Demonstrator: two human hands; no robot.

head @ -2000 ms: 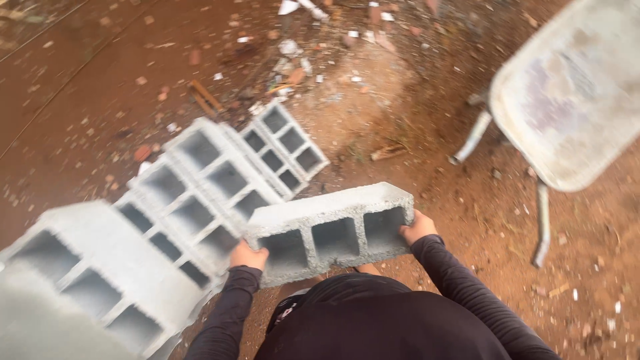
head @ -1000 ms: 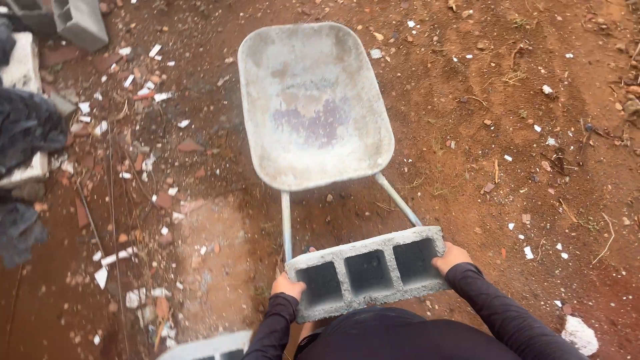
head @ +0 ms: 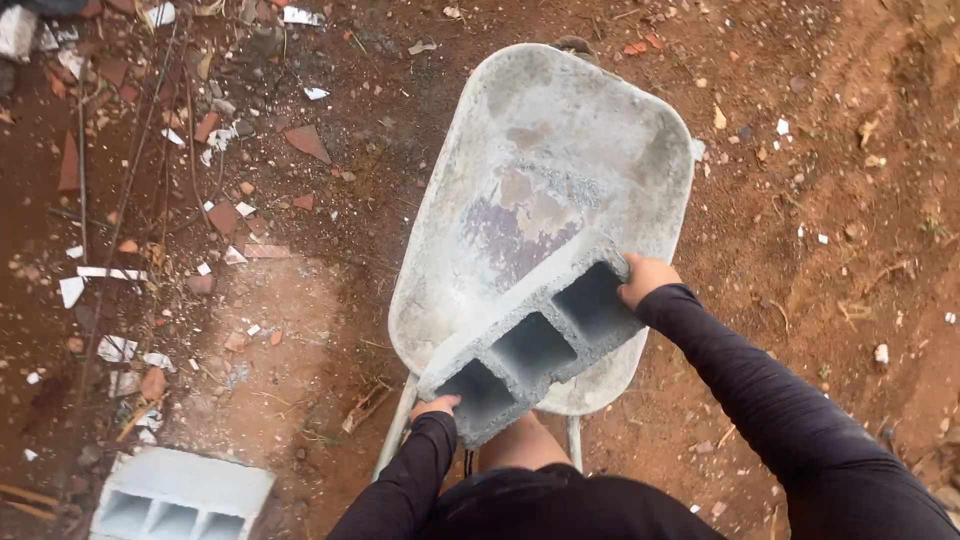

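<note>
A grey hollow concrete block [head: 534, 346] with three cavities facing up is held tilted between my two hands, its right end higher in the view. My left hand [head: 435, 407] grips its lower left end, with fingers at the edge of a cavity. My right hand [head: 646, 279] grips the upper right end. The block is over the near part of a wheelbarrow tray [head: 480, 150], which is coated with dried pale residue and holds nothing else that I can see. Whether the block touches the tray I cannot tell.
Another concrete block [head: 187, 480] lies on the ground at the lower left. Broken tiles [head: 306, 142], white shards and thin rods are scattered over the reddish soil on the left. The wheelbarrow's handles [head: 396, 427] run back beside my leg.
At first I held the block beside the other blocks, with the wheelbarrow off to the right. The view has turned to the wheelbarrow, and the block has moved from its handles to over its tray, now tilted.
</note>
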